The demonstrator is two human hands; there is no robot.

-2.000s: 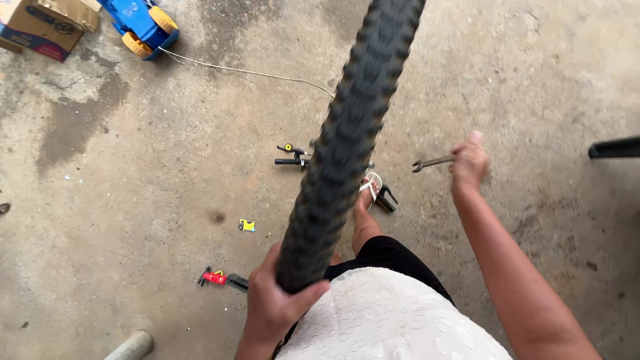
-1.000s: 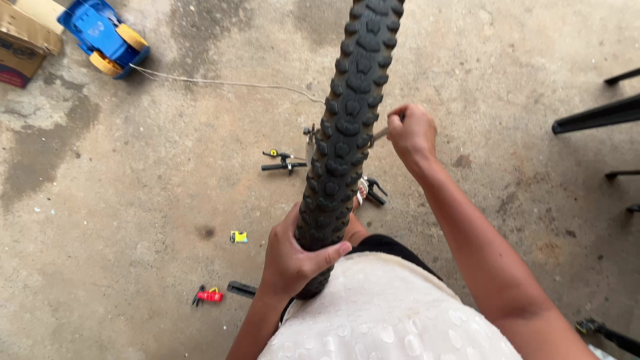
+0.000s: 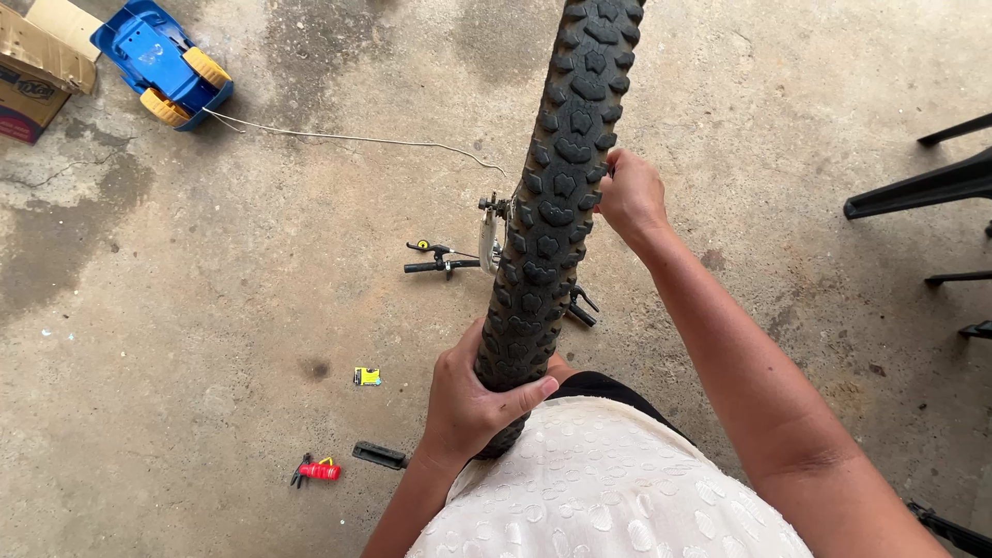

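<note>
A knobby black bicycle tyre (image 3: 558,194) rises from the front of my shirt to the top edge of the view. My left hand (image 3: 473,395) grips its near end, thumb on the right side. Right of the tyre, my right hand (image 3: 635,194) is closed beside the wheel; only a small dark bit shows at its fingers, and the wrench seen earlier is mostly hidden. Left of the tyre are a silver fork leg (image 3: 488,232) with an axle end (image 3: 490,204), and a handlebar grip (image 3: 422,267) with a brake lever (image 3: 425,246). Another grip (image 3: 581,314) shows at the right.
On the concrete floor lie a yellow packet (image 3: 367,377), a red toy-like item (image 3: 319,470) and, near my left arm, a black pedal (image 3: 380,455). A blue toy vehicle (image 3: 159,58) with a cord (image 3: 349,138) and a cardboard box (image 3: 35,85) are upper left; black legs (image 3: 922,182) stand at right.
My right hand, out to the right with an open-end wrench two seconds ago, has moved in beside the wheel. My left hand has stayed on the tyre.
</note>
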